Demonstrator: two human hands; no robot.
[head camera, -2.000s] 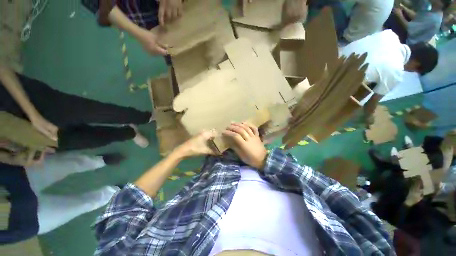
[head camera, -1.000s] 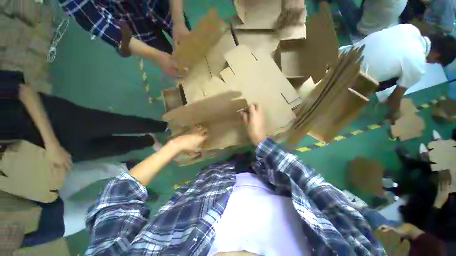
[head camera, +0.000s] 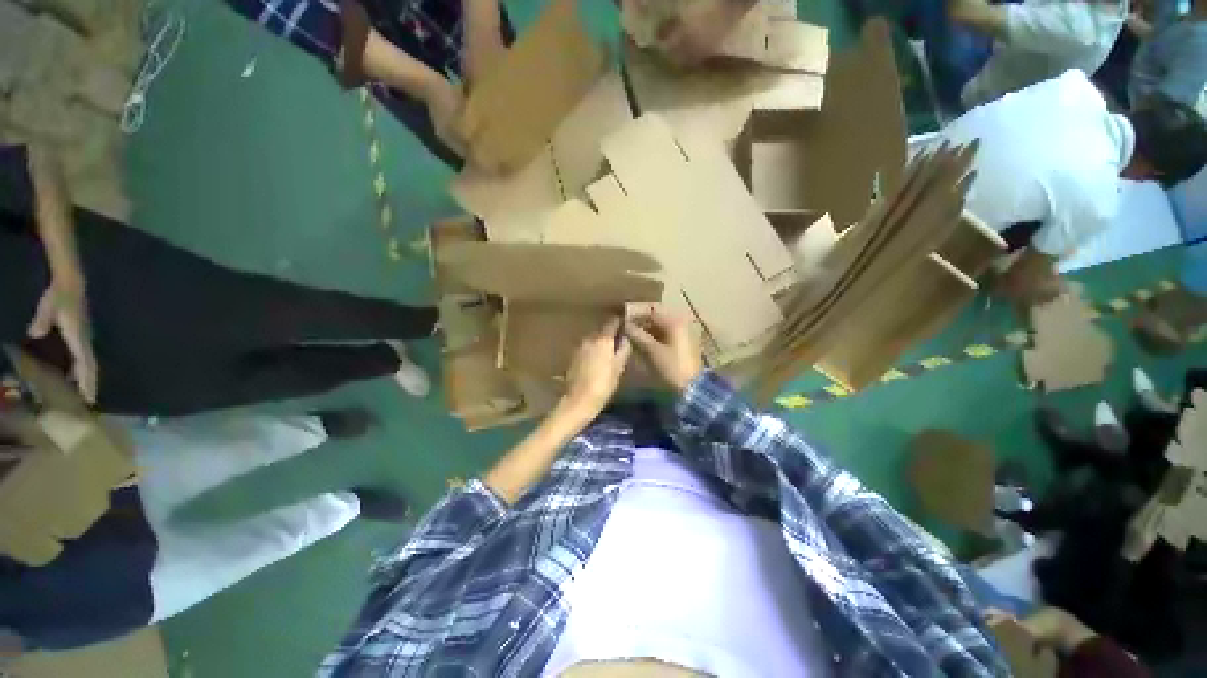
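A part-folded box (head camera: 556, 331) lies in front of me, with its lid panel (head camera: 549, 274) standing up along the far side. My left hand (head camera: 598, 368) is at the box's right end, its fingers on the cardboard. My right hand (head camera: 670, 347) meets it at the same corner and pinches a small tab there. The fingertips nearly touch, and the exact fold between them is hidden. A flat box blank (head camera: 688, 212) with slits lies just beyond my right hand.
A fanned stack of blanks (head camera: 867, 272) stands at the right of the work surface. An open carton (head camera: 781, 172) is behind it. Another person's hands (head camera: 457, 119) hold cardboard at the far left. People sit or stand on both sides over the green floor (head camera: 252, 172).
The lid panel has gone from tilted to nearly level across the view. My left hand has moved right, from the box's middle to its right corner, beside my right hand.
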